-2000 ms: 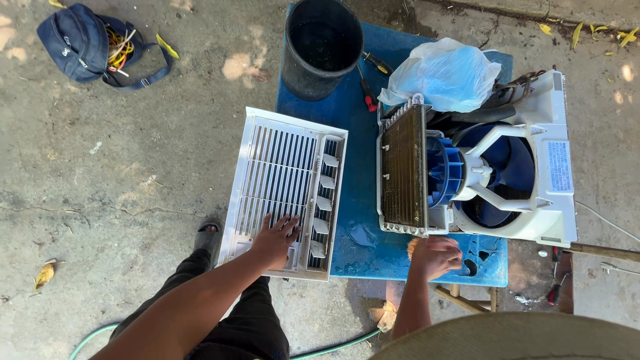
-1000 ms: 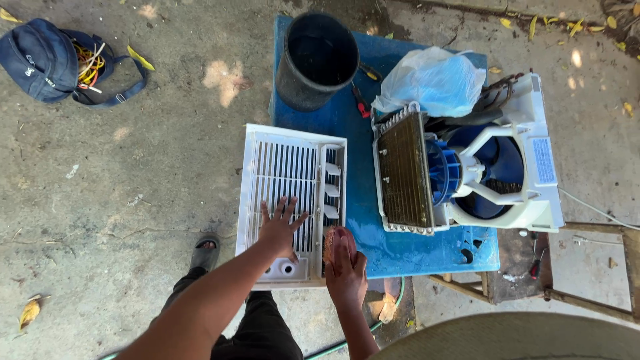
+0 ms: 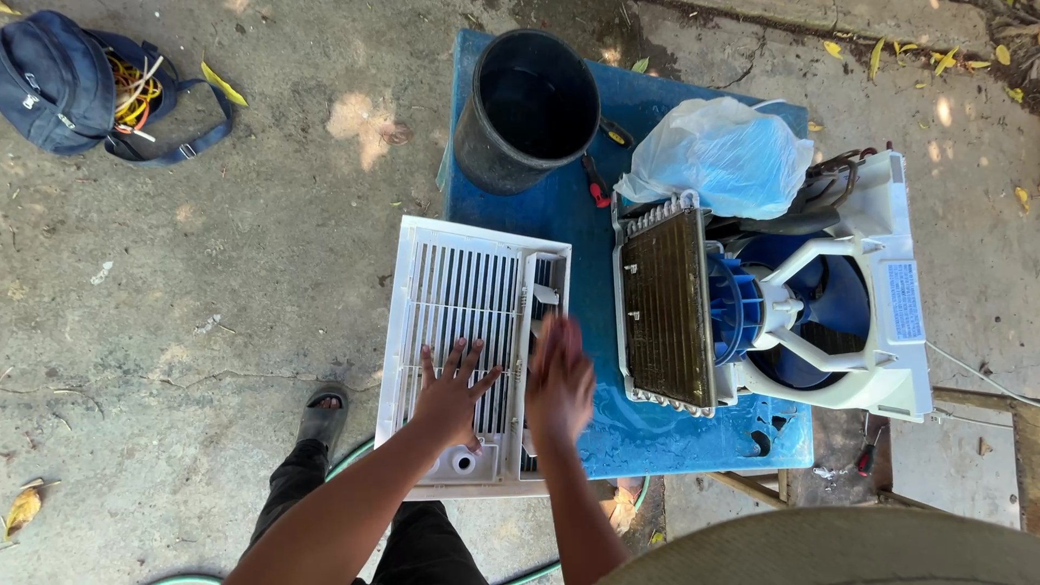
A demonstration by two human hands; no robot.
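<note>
A white plastic air-conditioner front grille (image 3: pixel 418 284) lies over the left edge of a blue table (image 3: pixel 691 455). My left hand (image 3: pixel 452 398) rests on its slats with the fingers spread, holding nothing. Blurred by motion, my right hand (image 3: pixel 561 390) grips a reddish-brown scrubbing pad or brush (image 3: pixel 561 337) over the louver strip at the grille's right side. To the right stands an opened window air-conditioner unit, its finned coil (image 3: pixel 666 309) facing the grille, with a blue blower wheel (image 3: pixel 734 309) and white fan housing (image 3: pixel 898 366) behind it.
A black bucket (image 3: pixel 520 154) holding dark liquid stands at the table's back left. Near it lie a red-handled screwdriver (image 3: pixel 597 183) and a yellow-black one (image 3: pixel 616 132). A plastic-wrapped blue bundle (image 3: pixel 723 158) sits behind the coil. On the ground are a dark blue bag (image 3: pixel 61 89) and green hose (image 3: pixel 349 459).
My right hand has moved from beside the coil's lower corner to the grille's louver strip, where it holds the reddish-brown pad or brush. My left hand remains on the slats.
</note>
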